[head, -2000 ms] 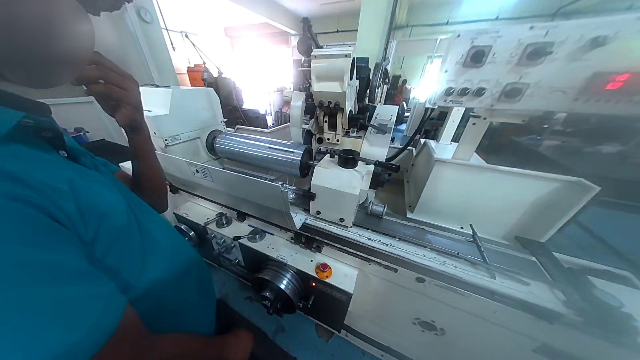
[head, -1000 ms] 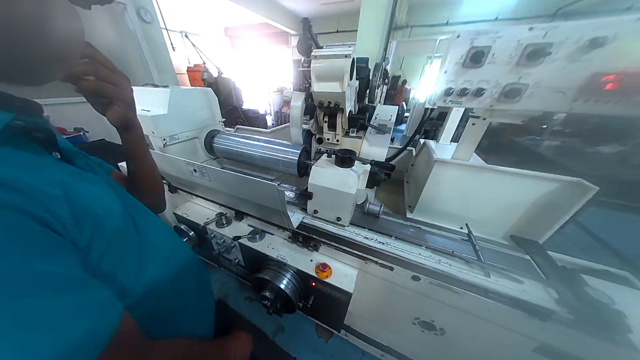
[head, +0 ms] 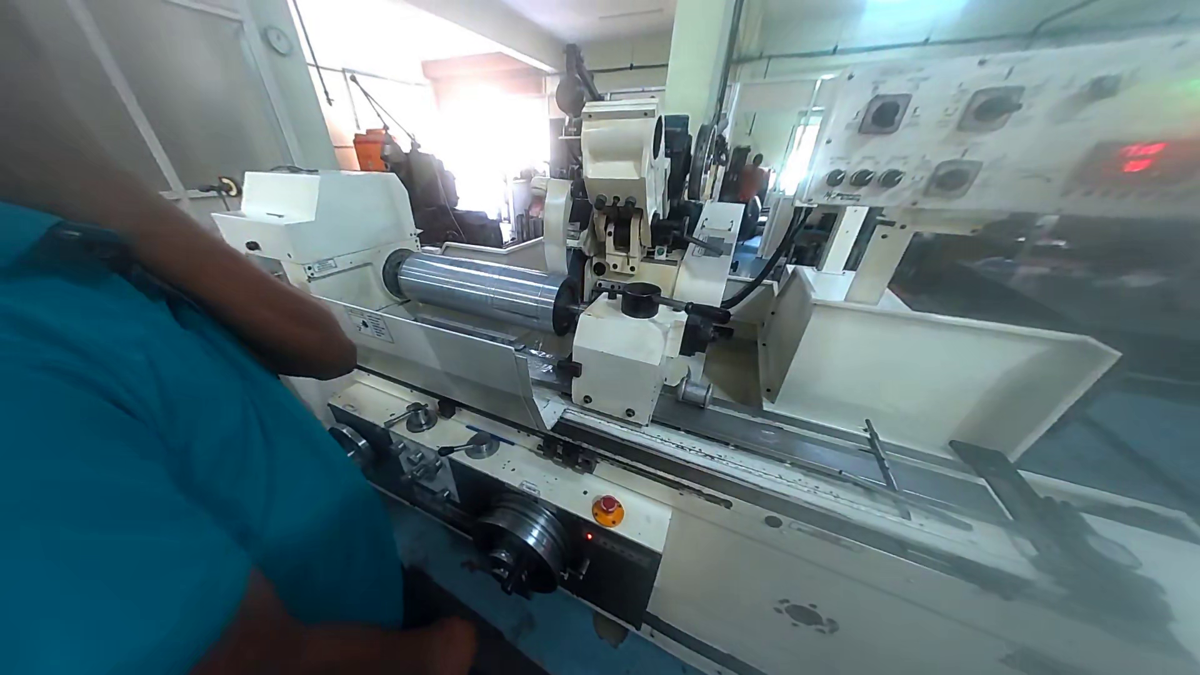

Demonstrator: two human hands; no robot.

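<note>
Neither my left hand nor my right hand is in view. Ahead is a cylindrical grinding machine with a shiny metal cylinder [head: 487, 289] mounted horizontally between its headstock [head: 323, 220] and the white tailstock [head: 623, 356]. A black lever [head: 708, 311] sticks out near the top of the tailstock. Behind the cylinder rises the white wheel-head assembly [head: 621, 155]. On the front panel are a large metal handwheel [head: 525, 539], small levers [head: 483, 445] and a red mushroom button on a yellow base [head: 608, 509].
A co-worker in a teal shirt [head: 169, 450] stands close at the left, one arm bent upward, the other hand [head: 450, 647] low by the machine front. A control panel [head: 994, 131] with knobs and a red display spans the upper right. A white splash guard [head: 919, 366] stands below it.
The co-worker's raised hand, near the face in both earlier frames, no longer shows; the bent forearm now slants toward the upper left. The cylinder and tailstock stay in place.
</note>
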